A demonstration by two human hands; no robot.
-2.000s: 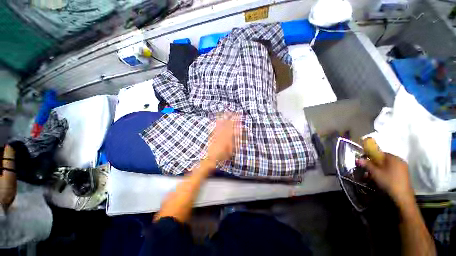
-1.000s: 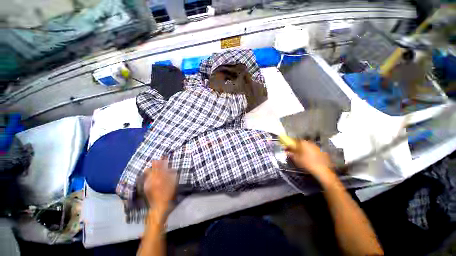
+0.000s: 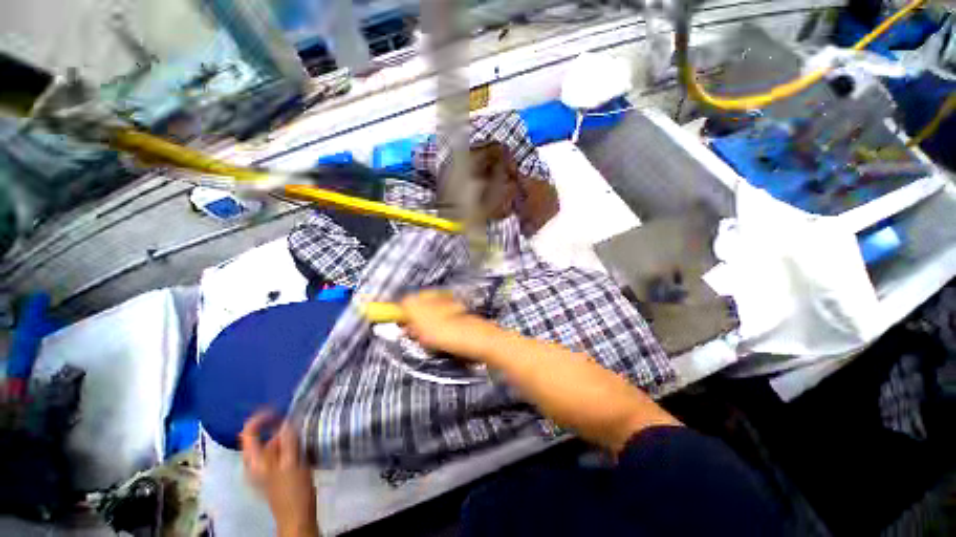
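The plaid garment lies over the navy padded board, whose rounded left end is bare. My right hand grips the yellow handle of the steam iron, which rests on the plaid cloth near the middle. The iron is partly hidden by my hand and forearm. My left hand is at the cloth's front left corner and holds its edge; the fingers are slightly blurred. Brown cloth shows bunched within the plaid at the back.
The iron rest lies at right, beside the crumpled white cloth. A yellow hose crosses above the garment from the left. A blurred pale vertical strip hangs before the garment. A blue bolster lies behind.
The iron has moved left from the cloth's right end to its middle. My left hand is slightly further left and lower, drawing the cloth corner. The yellow hose has come into view.
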